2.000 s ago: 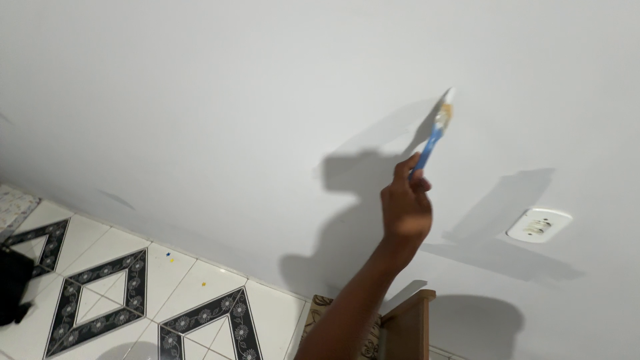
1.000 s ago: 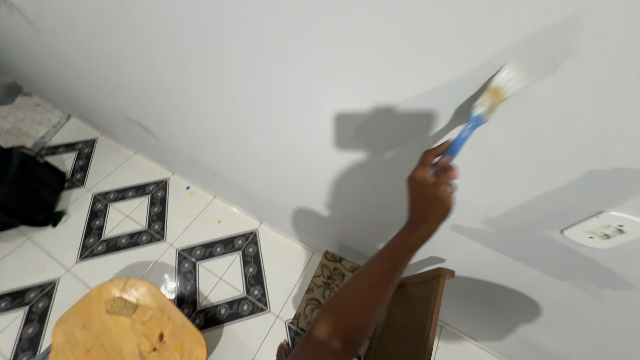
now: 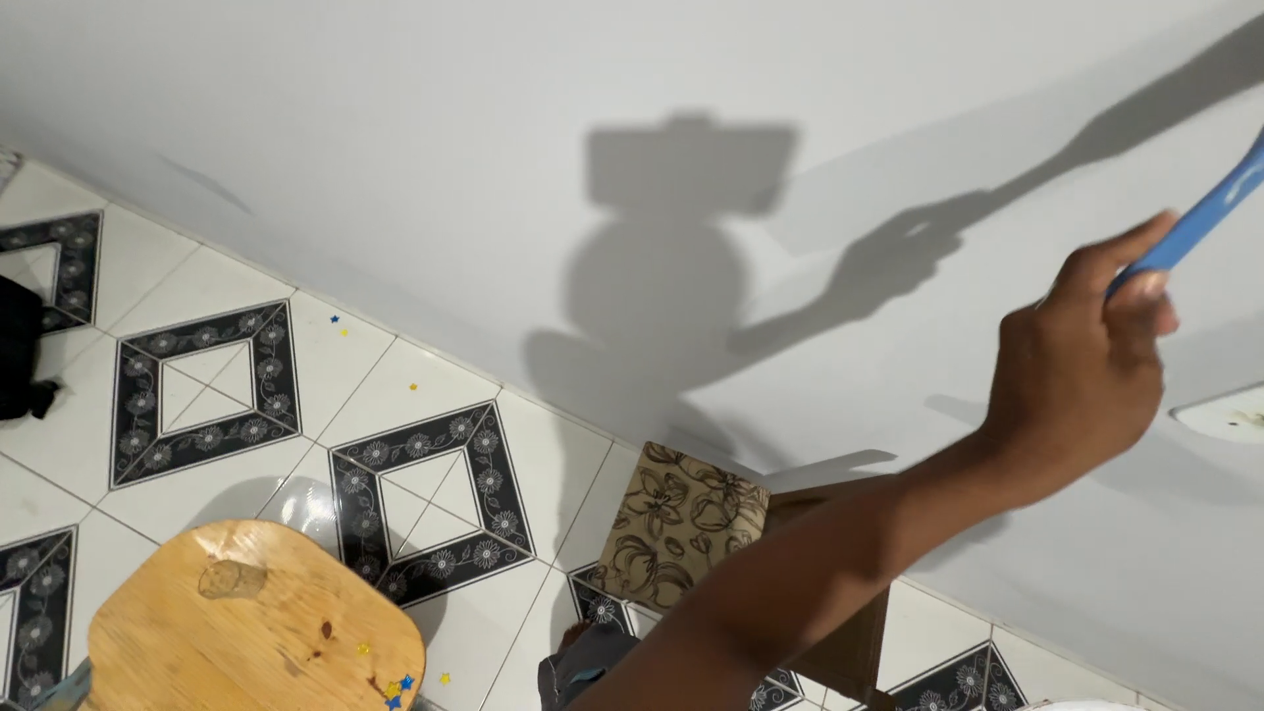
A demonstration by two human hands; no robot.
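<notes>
My right hand [image 3: 1081,365] grips the blue handle [image 3: 1200,212] of a paintbrush at the right of the view. The brush's bristles lie beyond the right edge, so they are hidden. Behind the hand stands the white wall [image 3: 415,128], with shadows of the head, the arm and the brush on it. A white wall outlet plate [image 3: 1224,413] shows partly at the right edge, just below and beside the hand. My left hand is out of the frame.
A round-cornered wooden stool top [image 3: 252,622], with small star-shaped confetti on it, is at lower left. A chair with a flower-patterned seat [image 3: 681,513] stands against the wall under my forearm. A black bag [image 3: 18,346] lies on the patterned tile floor [image 3: 494,612] at far left.
My right hand has moved right with the brush, whose bristles were in view before and are now out of frame. The view has shifted, and more of the stool shows than a second ago.
</notes>
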